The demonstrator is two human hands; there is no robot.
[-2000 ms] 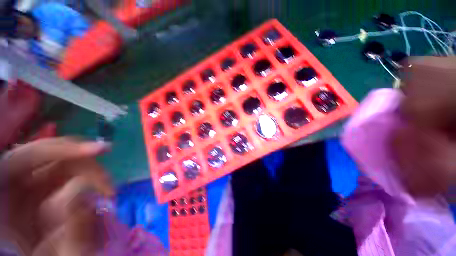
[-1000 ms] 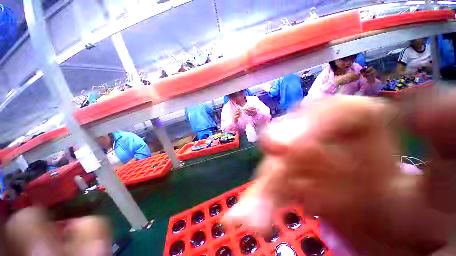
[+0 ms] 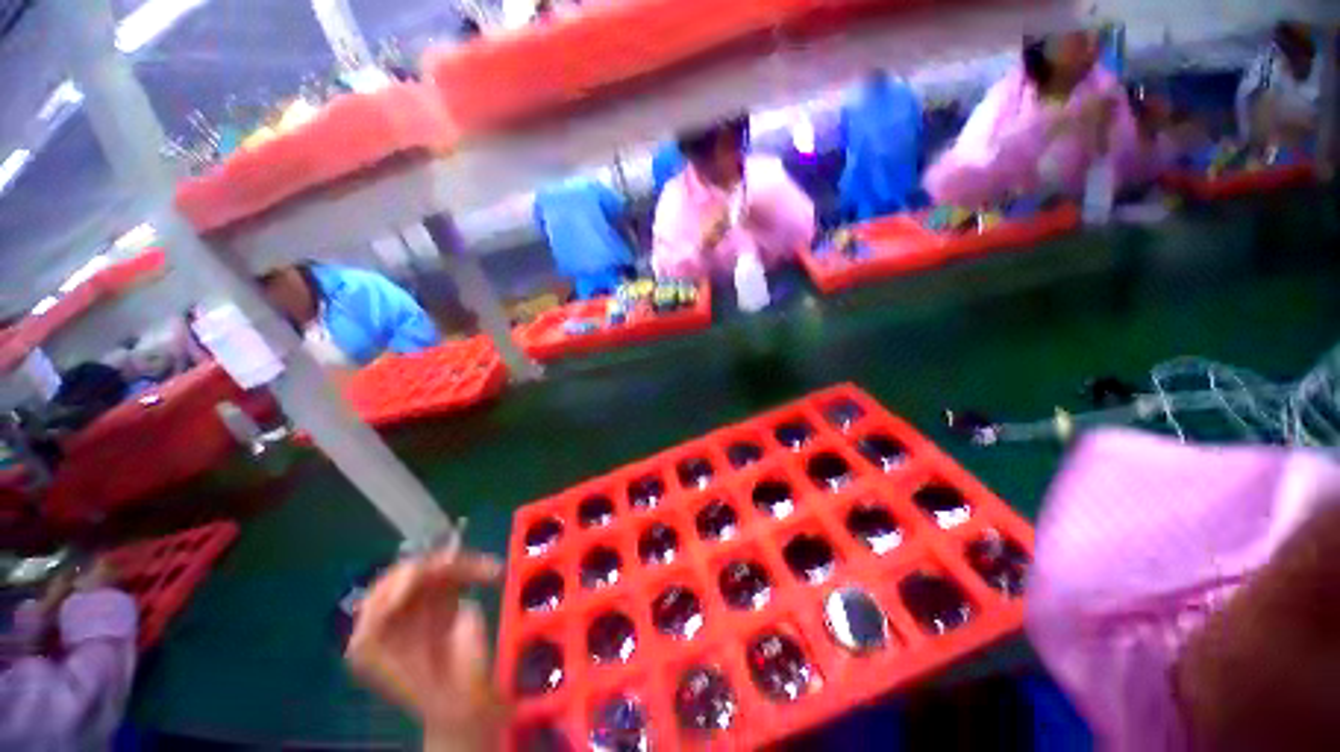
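A red pocket tray [image 3: 730, 611] lies in front of me, tilted in view, with a round black watch body [image 3: 747, 585] in each pocket I can make out. One watch body [image 3: 855, 620] in the lower right part shows a white patch. My left hand [image 3: 426, 632] is beside the tray's left edge, fingers loosely bent and apart, with nothing seen in it. My right hand [image 3: 1279, 646] is a blurred brown shape cut off by the right edge, beside the pink sleeve [image 3: 1132, 566]; its fingers cannot be made out.
White cables [image 3: 1227, 397] with dark round pieces lie at the right on the green bench [image 3: 647, 411]. A metal post [image 3: 316, 419] rises at the left. Other red trays [image 3: 426, 379] stand along the far side, where people in pink and blue smocks sit. Another person's sleeve [image 3: 74, 661] shows lower left.
The view has tipped down, showing more of the tray. My right hand has moved off the tray to the right edge. My left hand has come from the lower left to the tray's left side.
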